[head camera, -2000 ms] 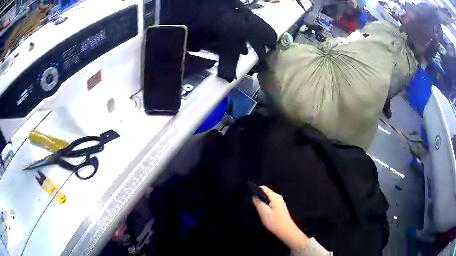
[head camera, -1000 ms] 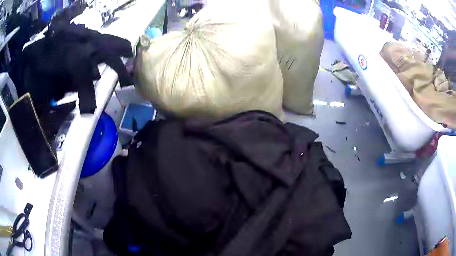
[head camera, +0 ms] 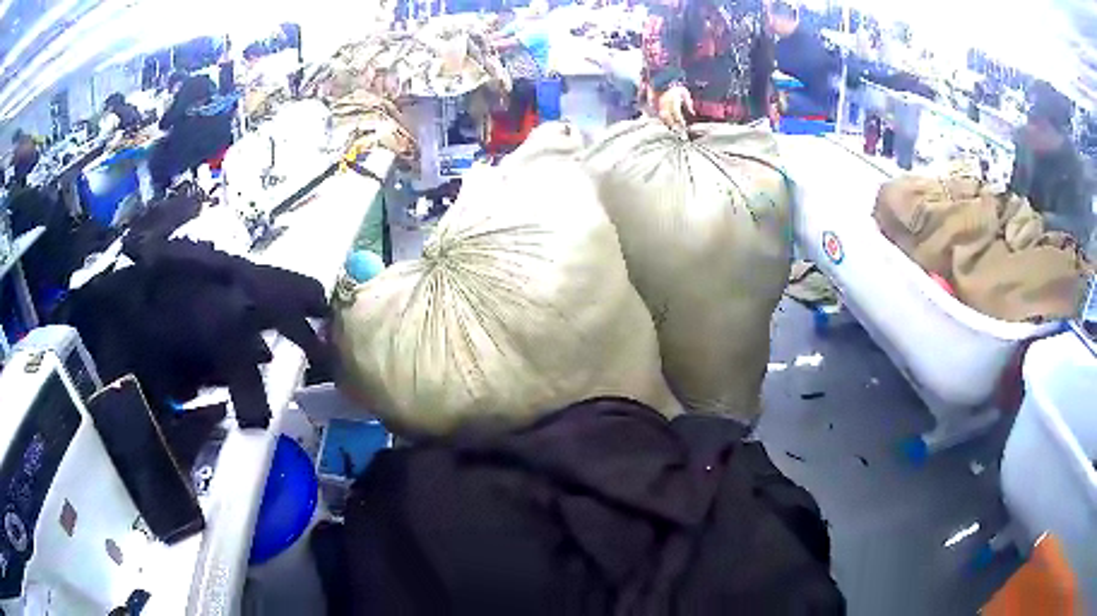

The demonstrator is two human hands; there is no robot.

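Note:
Neither of my hands is in the picture. A large heap of black garment pieces (head camera: 577, 517) lies nearest in front of me at the bottom centre, its lower part cut off by the edge. Two pale green-beige tied sacks stand behind it: a wide one (head camera: 517, 313) leaning left and a taller one (head camera: 710, 265) at its right. A dark smartphone (head camera: 147, 460) leans at the end of the white sewing machine (head camera: 96, 529) at the lower left. Only a bit of the black shears (head camera: 132, 604) shows at the bottom edge.
Black cloth (head camera: 181, 307) lies on the white table at left. A blue round tub (head camera: 284, 499) is below the table edge. White tubs (head camera: 926, 325) stand at right, one with brown cloth (head camera: 980, 247). A person (head camera: 710, 60) stands behind the sacks, a hand at the taller one's top.
The view has swung right and up. My hand, on the black heap two seconds ago, is out of the picture. The yellow snips have left view. A person behind the sacks now shows.

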